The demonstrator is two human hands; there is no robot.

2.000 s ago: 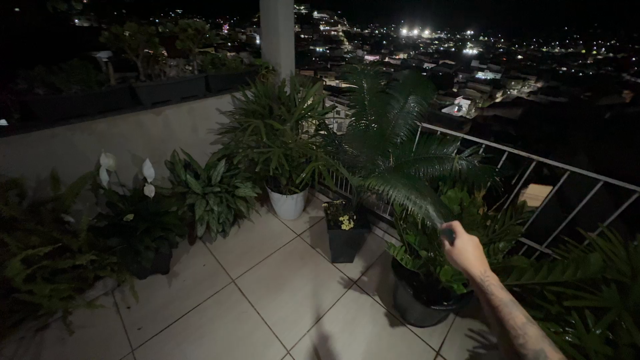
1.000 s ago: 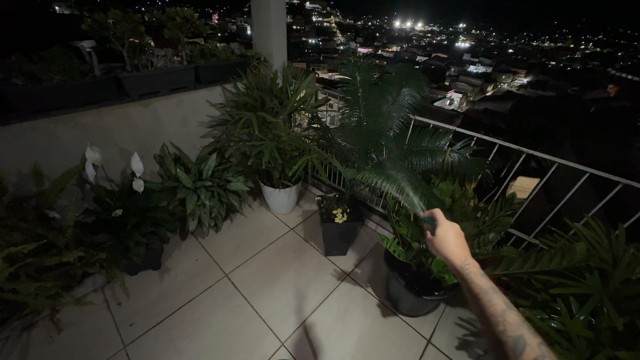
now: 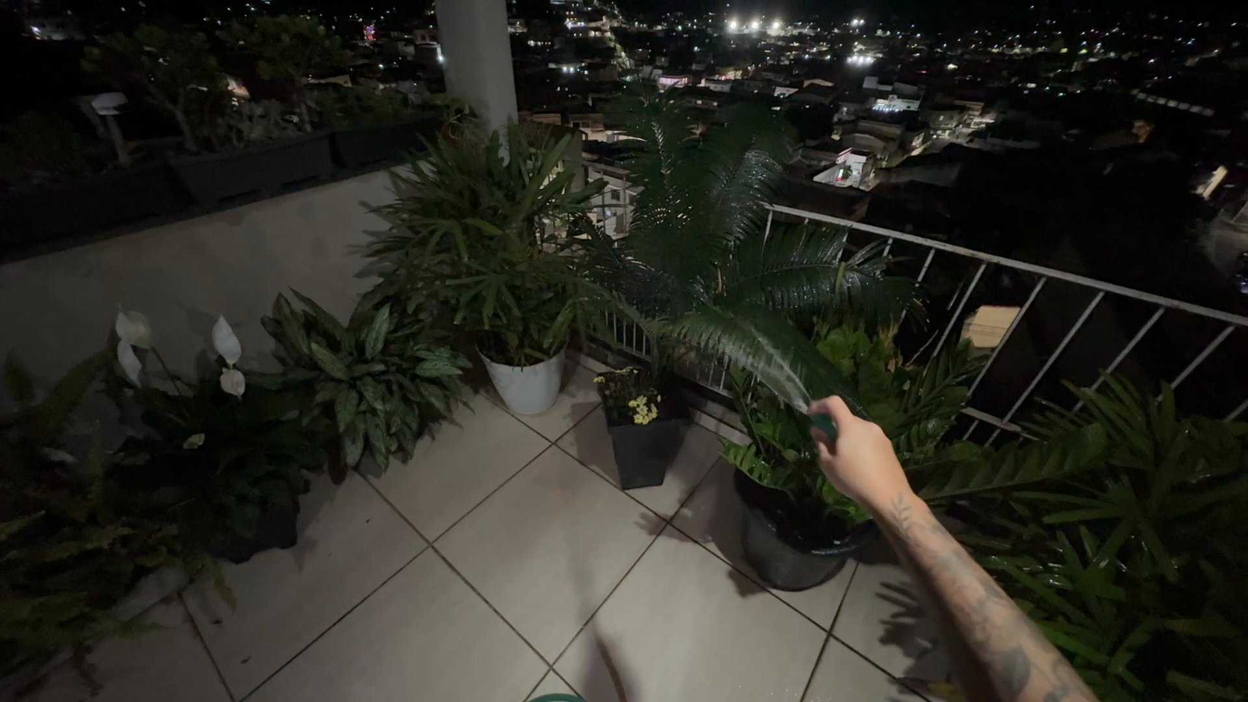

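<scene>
My right hand (image 3: 850, 448) is closed around the end of a green garden hose (image 3: 824, 422), and a spray of water leaves it toward the upper left. The spray crosses the fronds of a cycad-like palm (image 3: 712, 244), which look wet. Just under the hand stands a leafy plant in a round black pot (image 3: 799, 546). Left of it is a square black pot (image 3: 645, 453) with small yellow flowers. A bit of green hose (image 3: 558, 697) shows at the bottom edge. My left hand is out of view.
A metal railing (image 3: 985, 258) runs along the right, with city lights beyond. A white pot (image 3: 525, 380) holds a bushy plant by the pillar (image 3: 478, 63). White-flowered plants (image 3: 226, 341) and ferns line the low wall (image 3: 195, 234). Tiles (image 3: 546, 526) cover the floor.
Green hose shows at the bottom edge now, unlike two seconds ago. My right hand stays closed on the hose end beside the palm.
</scene>
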